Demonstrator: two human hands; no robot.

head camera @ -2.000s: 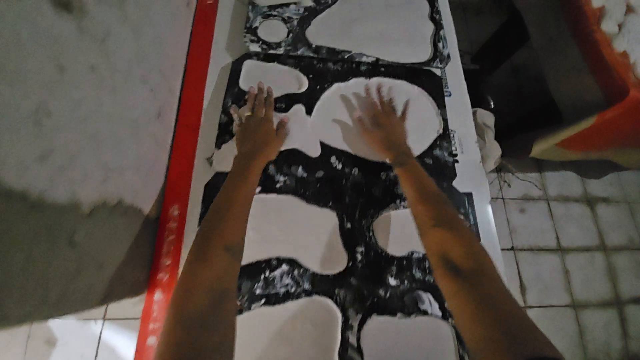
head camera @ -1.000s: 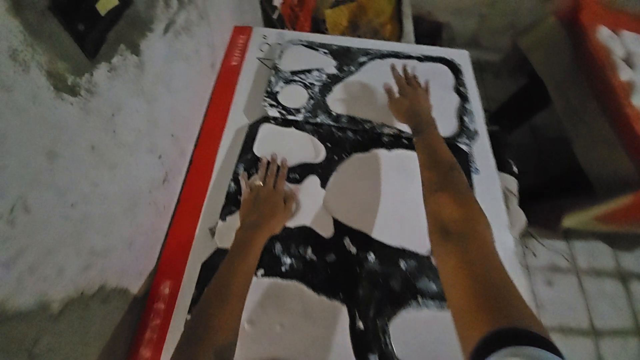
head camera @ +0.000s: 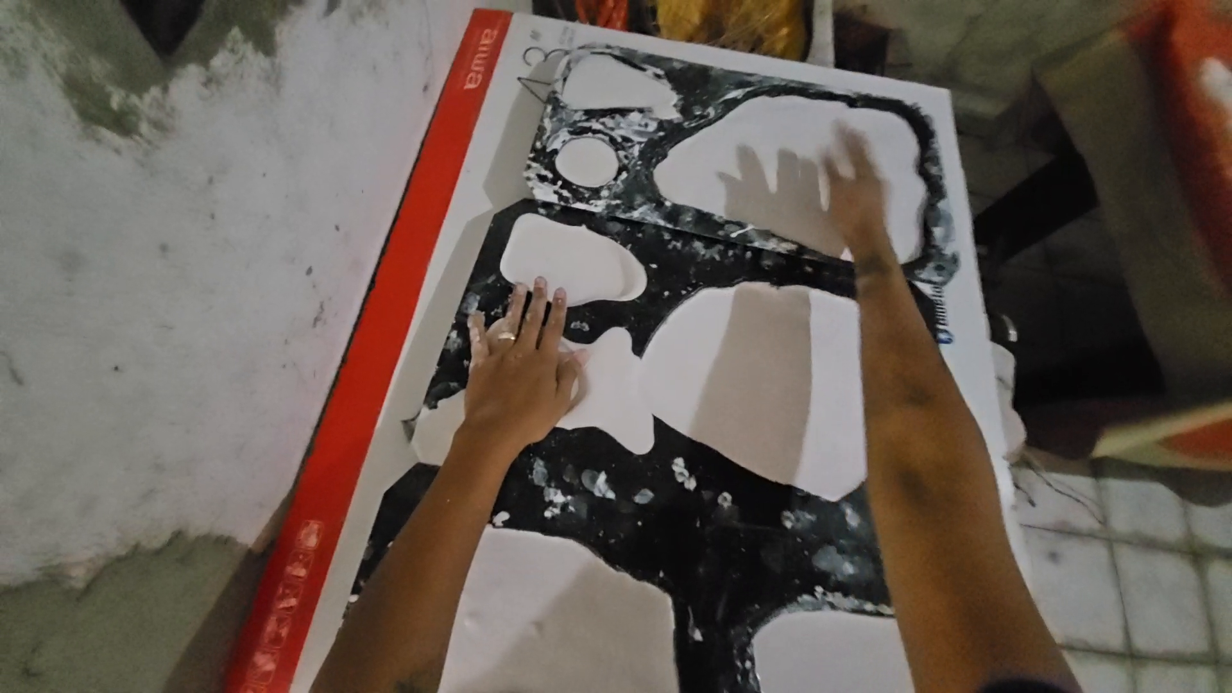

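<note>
A large flat white cardboard box [head camera: 500,159] with a red edge lies under my hands. Black plastic-like sheets [head camera: 712,539] cover much of it, speckled with white. On the black lie flat white shapes with a smooth, dough-like or plaster-like look. My left hand [head camera: 525,385], with a ring, rests fingers spread on a lobed white piece [head camera: 611,385], its fingertips reaching a small rounded piece [head camera: 568,258]. My right hand [head camera: 855,188], blurred, is over the big white shape [head camera: 712,154] at the far end, casting a shadow on it; whether it touches is unclear. Neither hand holds anything.
A small white disc [head camera: 587,162] lies near the far left corner. More white pieces [head camera: 568,606] lie nearer me. A stained pale wall [head camera: 192,269] borders the left, tiled floor [head camera: 1145,568] the right. A yellow item [head camera: 731,29] and a red-orange object [head camera: 1193,106] stand beyond.
My right hand has moved from the large middle shape to the shape at the far end. My left hand stays on the lobed piece. The view has shifted toward the far end.
</note>
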